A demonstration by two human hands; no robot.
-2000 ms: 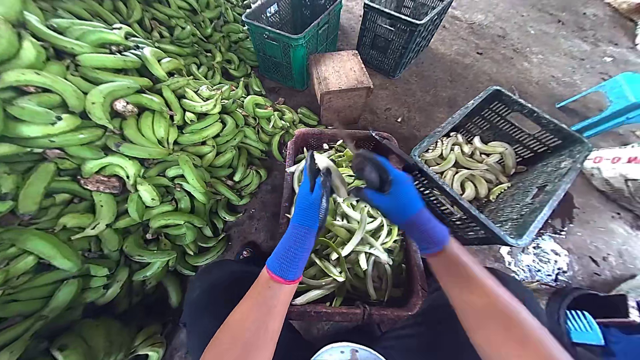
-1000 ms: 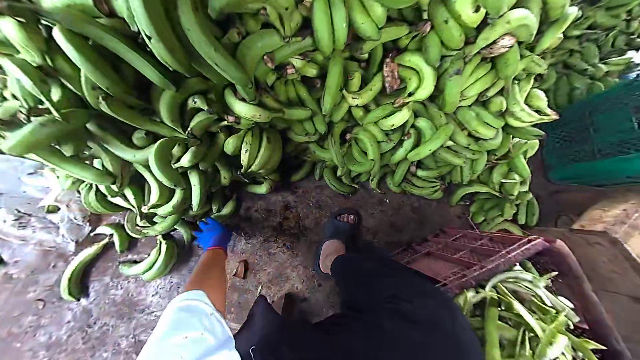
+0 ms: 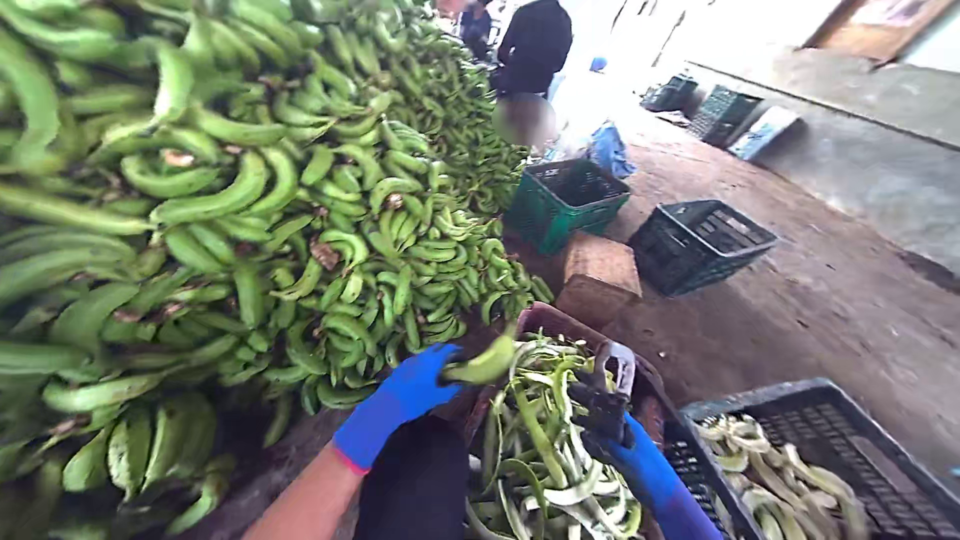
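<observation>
My left hand (image 3: 405, 397), in a blue glove, is closed on the lower end of a green plantain (image 3: 486, 363), which points up to the right. My right hand (image 3: 626, 450), gloved in blue with dark, stained fingers, grips a peeling tool (image 3: 616, 367) whose pale, blurred head points up. Both hands are over a reddish plastic crate (image 3: 551, 319) full of green peel strips (image 3: 540, 427). A black crate (image 3: 795, 390) at the lower right holds peeled plantains (image 3: 780, 480). A large heap of unpeeled green plantains (image 3: 225, 195) fills the left side.
Beyond the peel crate stand a wooden block (image 3: 600, 270), a green crate (image 3: 566, 202) and a dark crate (image 3: 697, 244). People (image 3: 534, 45) are at the far end of the heap. More crates (image 3: 720, 112) lie along the wall at the upper right.
A second ago my left hand was low beside the heap, with my right hand out of view; now both are over the peel crate, the left with a plantain. The view has swung strongly.
</observation>
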